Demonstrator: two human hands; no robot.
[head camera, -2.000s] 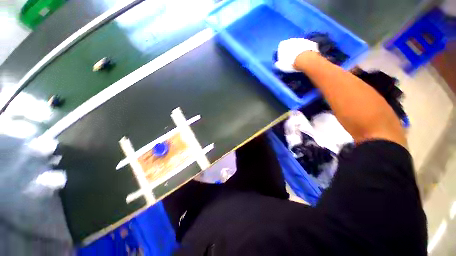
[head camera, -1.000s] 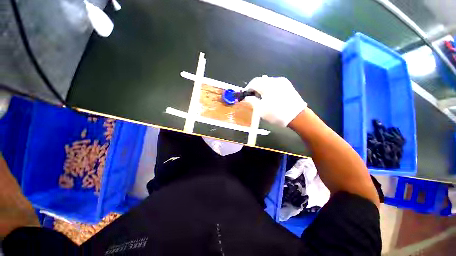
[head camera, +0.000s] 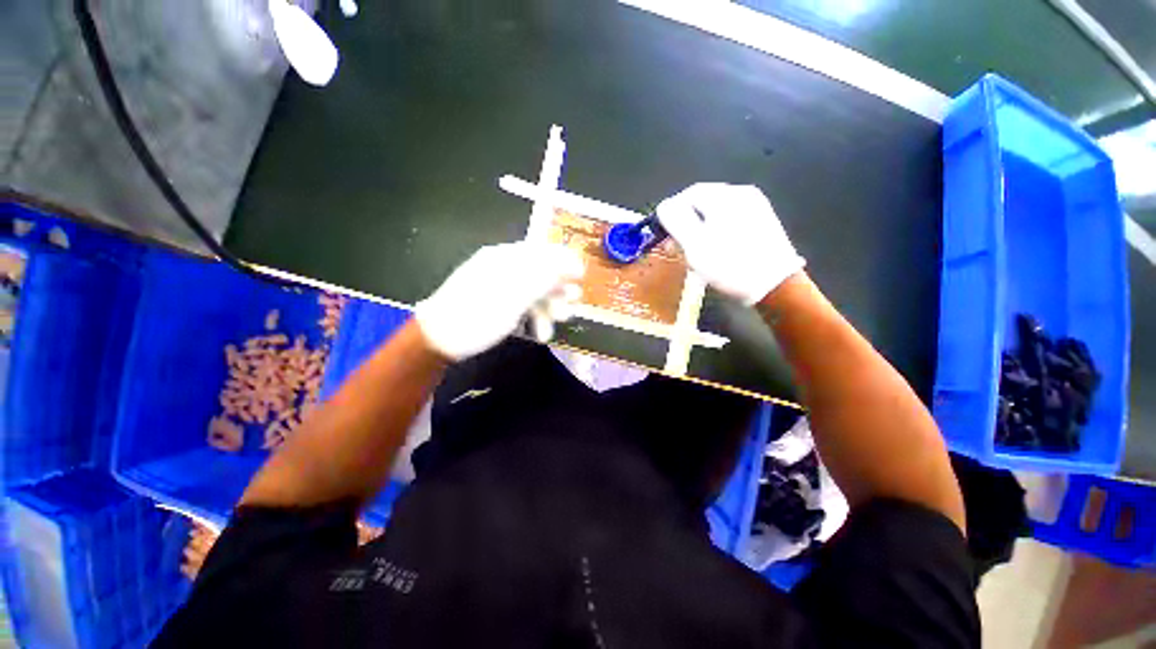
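The small blue cup (head camera: 624, 242) stands on the tan pad (head camera: 647, 289), framed by strips of white masking tape (head camera: 614, 211). My right hand (head camera: 732, 238), in a white glove, is shut on a small black plastic part (head camera: 652, 230). The part's end is at the cup's rim. My left hand (head camera: 502, 299), in a white glove, is over the left edge of the pad, with its fingers bent. Whether it holds a tan part cannot be made out.
The light blue bin (head camera: 966, 273) at the right holds black parts (head camera: 1047, 387). A dark blue bin (head camera: 133, 368) at lower left holds tan parts (head camera: 270, 380). A white bottle (head camera: 303, 42) and a black cable (head camera: 136, 148) are at upper left. A bag with black parts (head camera: 789, 496) is below the bench.
My right hand went from the right bin to the cup with a black part and remains there. My left hand has come up from the lower left to the pad. The view has turned.
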